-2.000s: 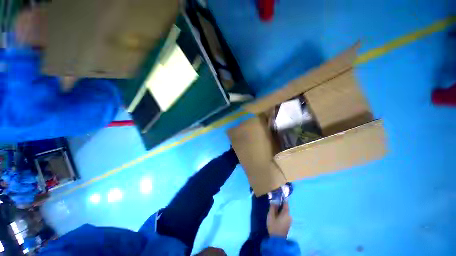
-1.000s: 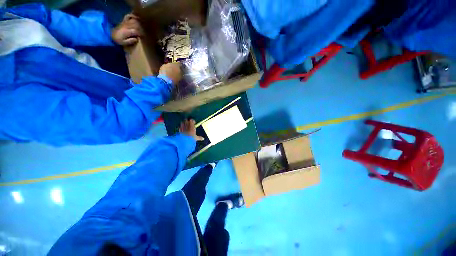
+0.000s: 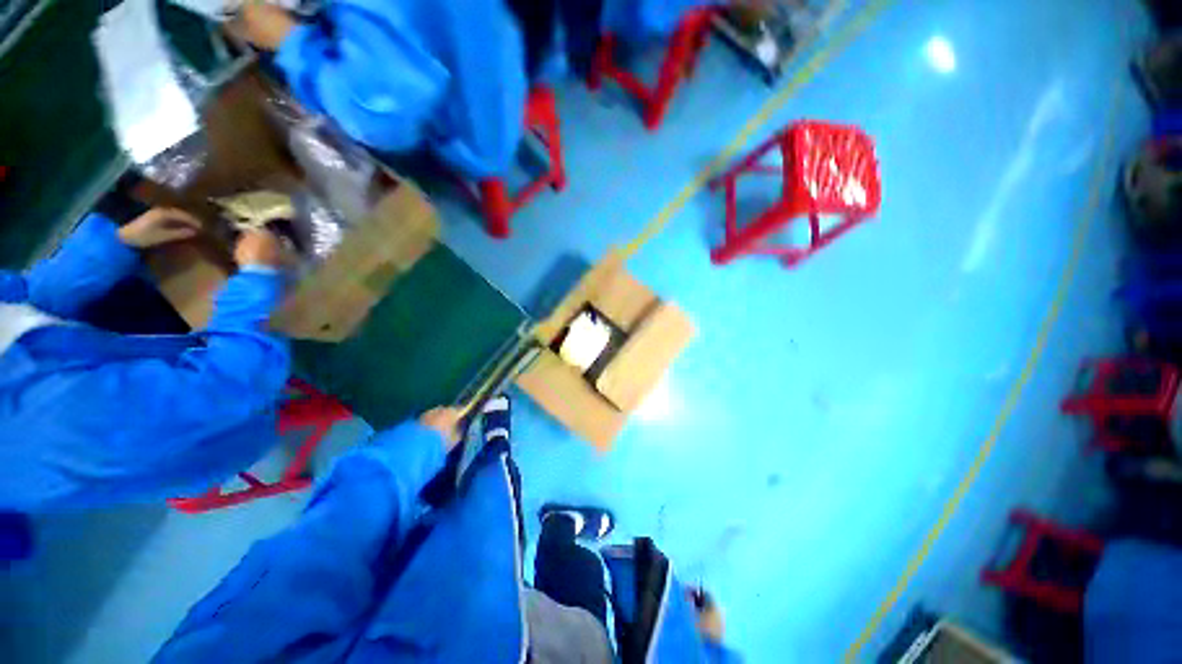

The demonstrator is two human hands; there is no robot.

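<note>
My left hand (image 3: 445, 422) is at the front edge of the green-topped stand (image 3: 428, 340). It is closed on long, thin sheet material (image 3: 498, 372), seen nearly edge-on with a yellowish edge and dark parts, reaching toward the floor carton. My right hand (image 3: 708, 617) is low in the picture beside my leg, small and blurred; a dark spot shows at its fingers, and its grip is unclear. The open brown carton (image 3: 655, 353) stands on the floor with its flaps out. A pale piece (image 3: 585, 340) lies inside it.
A parts carton (image 3: 370, 270) with clear bags sits on the stand; another person's hands (image 3: 263, 247) reach into it. A red stool (image 3: 830, 169) stands beyond the floor carton. People on red stools are at the top. More stools (image 3: 1125, 402) are at the right.
The pale sheet and strips have left the stand top and my left hand has drawn back to its edge. The view has turned and shifted. My right hand has come back into view.
</note>
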